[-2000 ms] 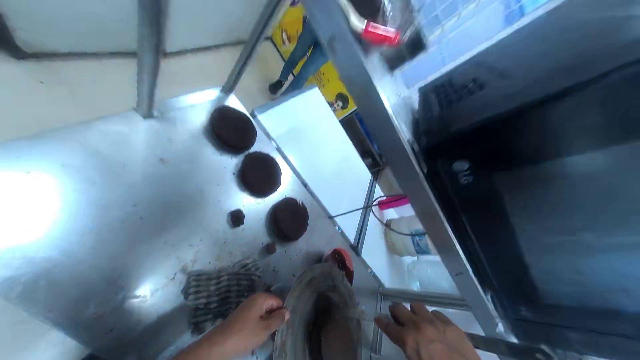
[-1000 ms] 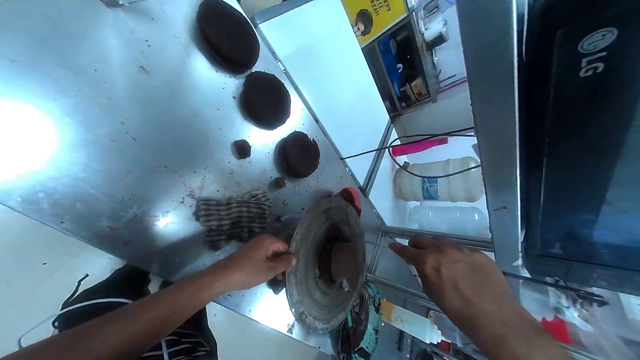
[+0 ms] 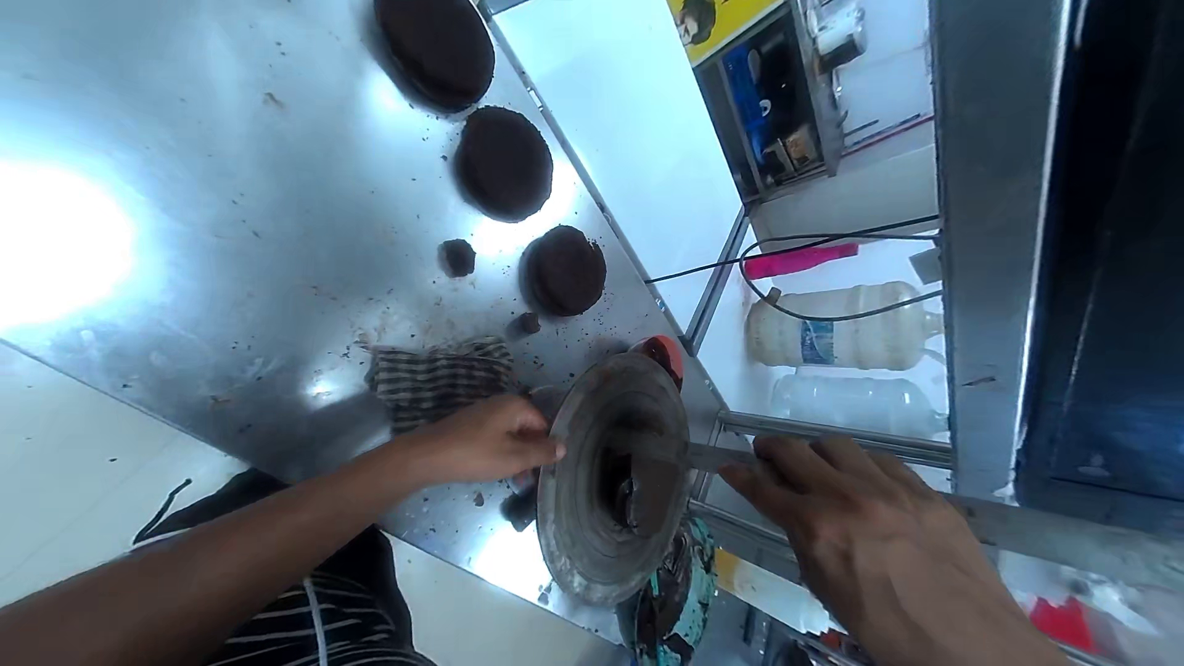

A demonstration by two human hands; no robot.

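My left hand (image 3: 504, 439) touches the left rim of a round, grey cake turntable (image 3: 573, 518). A small brown cake piece (image 3: 652, 495) stands near the turntable's middle. My right hand (image 3: 860, 527) grips a flat metal spatula or knife (image 3: 708, 455), its blade reaching over the turntable. Round dark chocolate cake layers (image 3: 504, 164) lie in a row on the steel table (image 3: 231, 213), with small cake scraps (image 3: 457, 258) beside them. A checked cloth (image 3: 439, 375) is crumpled just behind my left hand.
A bowl smeared with chocolate and green (image 3: 671, 597) is at the turntable's near side; a red item (image 3: 664, 359) is at its far side. Large plastic water bottles (image 3: 837, 326) lie right of the table. A black cable (image 3: 832, 236) loops above them. A metal frame (image 3: 990, 231) runs along the right.
My right hand now holds the flat blade over the turntable; earlier no blade shows clearly in it. My left hand stays at the turntable's rim. The view has shifted closer.
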